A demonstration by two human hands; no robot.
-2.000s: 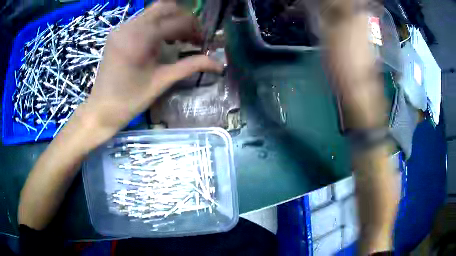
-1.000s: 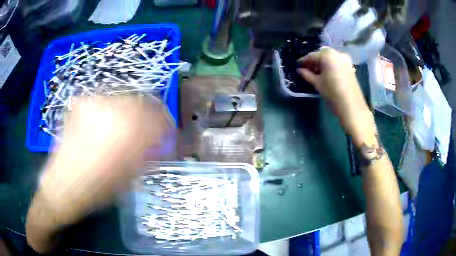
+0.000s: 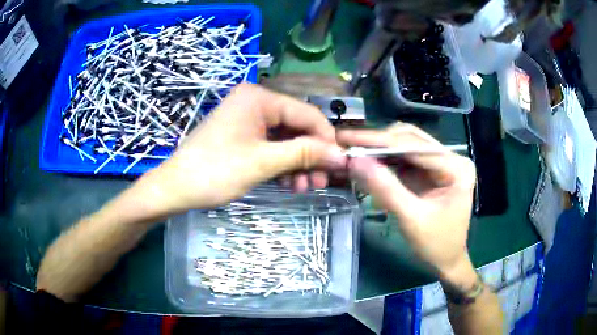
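My right hand (image 3: 419,190) holds a pale pin (image 3: 406,151) lengthwise between its fingers, above the bench in front of the press. My left hand (image 3: 262,144) meets it there, its thumb and index fingertips pinched at the pin's left end. Whether a small part is between those fingertips is too small and blurred to tell. The steel fixture block (image 3: 351,108) shows just behind my hands, a dark round spot on its top. The clear front tub (image 3: 262,302) holds pale pins. The clear tub (image 3: 429,72) at the right holds small black parts.
A blue tray (image 3: 52,124) heaped with pins is at the left. The green press base (image 3: 307,55) and dark press arm stand behind the block. A black phone-like slab (image 3: 488,163), another clear tub (image 3: 524,98) and white sheets are at the right. A blue crate lies beyond the front edge.
My right hand has come from the black-parts tub and my left from above the blue tray's front. They now meet in front of the block with a pin. The whole view has shifted slightly.
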